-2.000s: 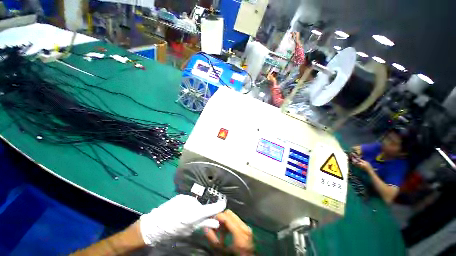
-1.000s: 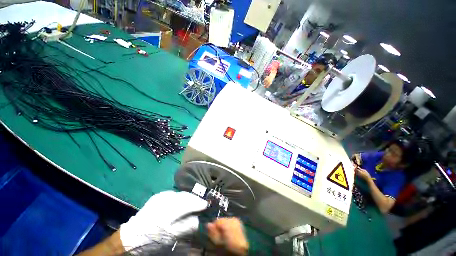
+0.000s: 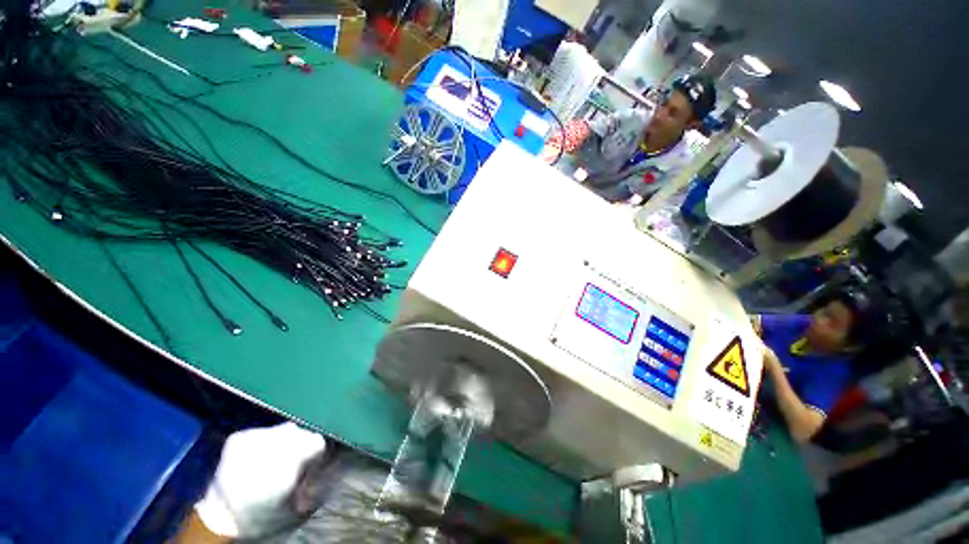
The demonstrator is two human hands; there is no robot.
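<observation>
My left hand (image 3: 266, 478), in a white glove, is at the lower left of the winding machine, away from the wheel. It is blurred and its fingers look curled; whether it holds a cable cannot be told. My right hand cannot be made out. The grey winding wheel (image 3: 521, 388) on the cream winding machine (image 3: 531, 228) is blurred at its hub. The silver winding rods (image 3: 425, 462) stand out from it as a smeared, see-through band. Any cable on them is too blurred to tell.
A cable pile (image 3: 234, 218) fans over the green mat (image 3: 319, 117). The tying head (image 3: 635, 494) is at the machine's front right. A blue second winding machine (image 3: 489, 106), a large reel (image 3: 776, 165) and two people are behind. A blue bin (image 3: 96, 446) is lower left.
My gloved left hand has moved from the wheel down and left. My right hand has left the rods and dropped from sight. The wheel's hub and rods, sharper before, are now blurred.
</observation>
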